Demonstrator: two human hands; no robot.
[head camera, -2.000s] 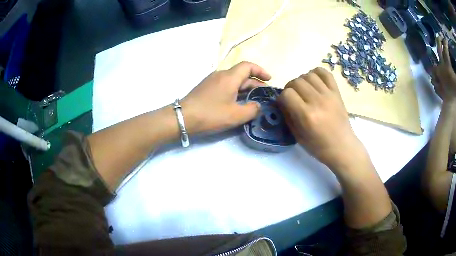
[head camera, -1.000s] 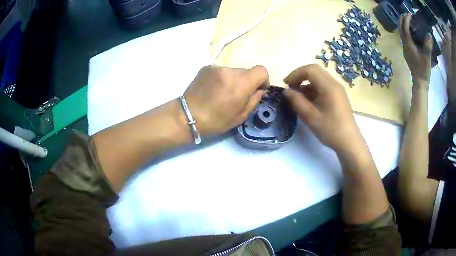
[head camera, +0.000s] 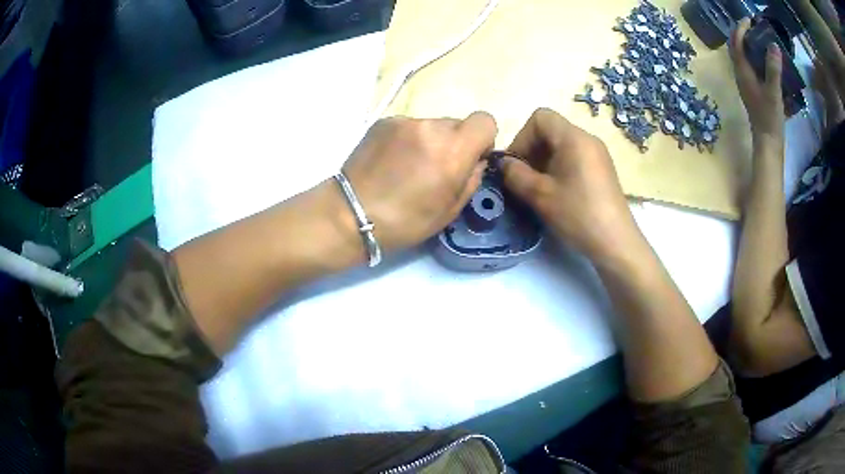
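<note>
A dark grey plastic housing (head camera: 491, 248) with a round hollow post in its centre sits open side up on the white sheet (head camera: 371, 343). My left hand (head camera: 417, 176) grips its far left rim, fingers curled. My right hand (head camera: 565, 180) has thumb and forefinger pinched at the far rim, close to my left fingertips. A small dark piece shows between the fingertips; its shape is mostly hidden. A pile of small dark three-armed parts with pale centres (head camera: 653, 79) lies on the kraft cardboard (head camera: 519, 79).
Stacked housings (head camera: 243, 23) stand at the far left, with another (head camera: 334, 11) beside them. A pale cord (head camera: 435, 60) crosses the cardboard. At the right, another person's arm (head camera: 762, 204) reaches to dark housings. A green bench edge (head camera: 111, 218) and white tube (head camera: 37, 270) are at left.
My right hand has moved from over the housing's right side to its far rim. My left hand has turned, its fingers now curled at the rim. The neighbour's arm has moved inward.
</note>
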